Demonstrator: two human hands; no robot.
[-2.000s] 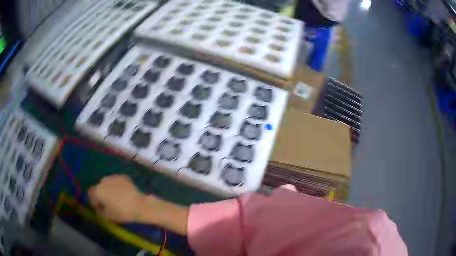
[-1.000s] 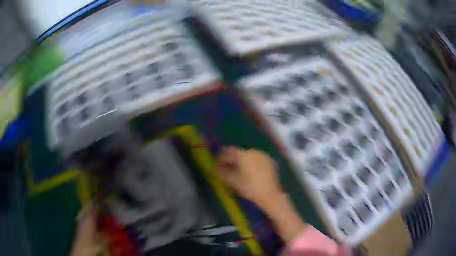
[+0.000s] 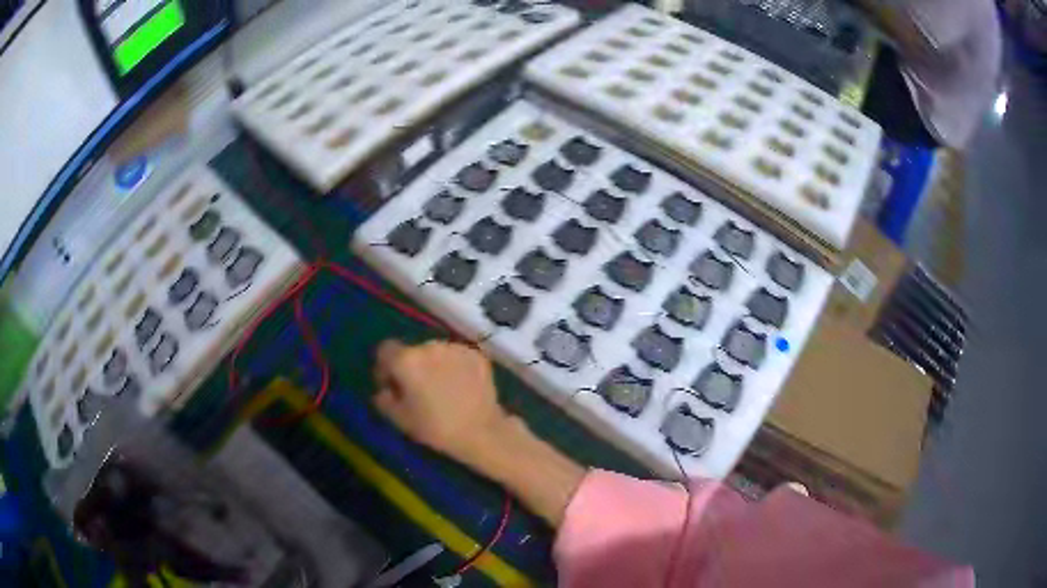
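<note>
My right hand (image 3: 434,391) is over the green mat, just in front of the filled foam tray (image 3: 522,345). Its fingers are curled and slightly blurred; I cannot tell whether they hold anything. The tray bears rows of dark round speaker drivers (image 3: 629,270) with thin wires. The red test cable (image 3: 325,379) loops on the mat left of my right hand. The grey test fixture (image 3: 247,488) is blurred at the lower left, with a dark clamp part (image 3: 121,500) on it. My left hand is not in view.
A partly filled foam tray (image 3: 287,262) lies at left. Two trays with tan pockets, the left one (image 3: 327,172) and right one (image 3: 844,230), stand at the back. A cardboard box (image 3: 855,385) and black gridded tray (image 3: 918,333) are at right. A monitor (image 3: 52,126) and another person's sleeve (image 3: 947,57) show.
The view has swung to the right and steadied. My left hand, at the lower left near the red handle one second ago, is out of the picture. My right hand stays over the mat.
</note>
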